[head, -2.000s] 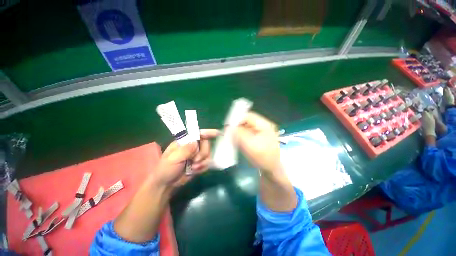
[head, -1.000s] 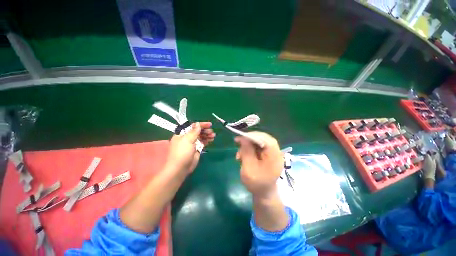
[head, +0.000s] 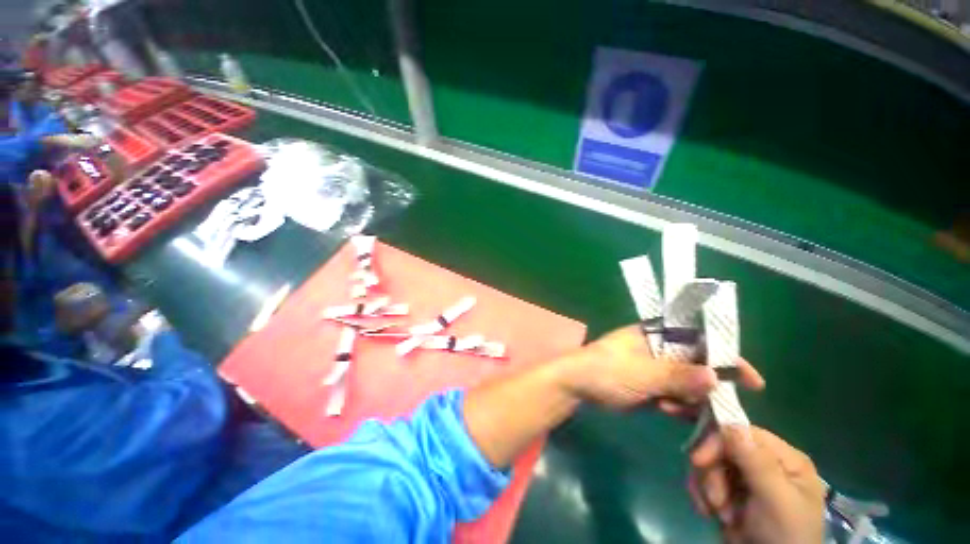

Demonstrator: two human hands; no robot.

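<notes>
My left hand (head: pixel 649 372) holds several light watch straps (head: pixel 679 260) fanned upward, with dark bands near my fingers. My right hand (head: pixel 771 478) is just below it, its fingertips on the lower end of a perforated strap (head: pixel 722 324) that stands at the right of the fan, against my left fingers. Both hands are bare and close together. Several more straps with dark bands (head: pixel 449 342) lie scattered on the red pad (head: pixel 425 271) to the left. The palm sides of both hands are hidden.
Clear plastic bags (head: pixel 319 186) lie behind the pad. Red trays with dark pieces (head: pixel 160 197) stand at the far left. A neighbouring person in a blue smock (head: pixel 106 446) sits at left. Part of a strap (head: pixel 856 515) shows at the lower right. A sign (head: pixel 638 115) hangs behind the bench.
The view has turned left, bringing the neighbour and left-hand trays into sight. My right hand has brought its strap against the bunch in my left hand.
</notes>
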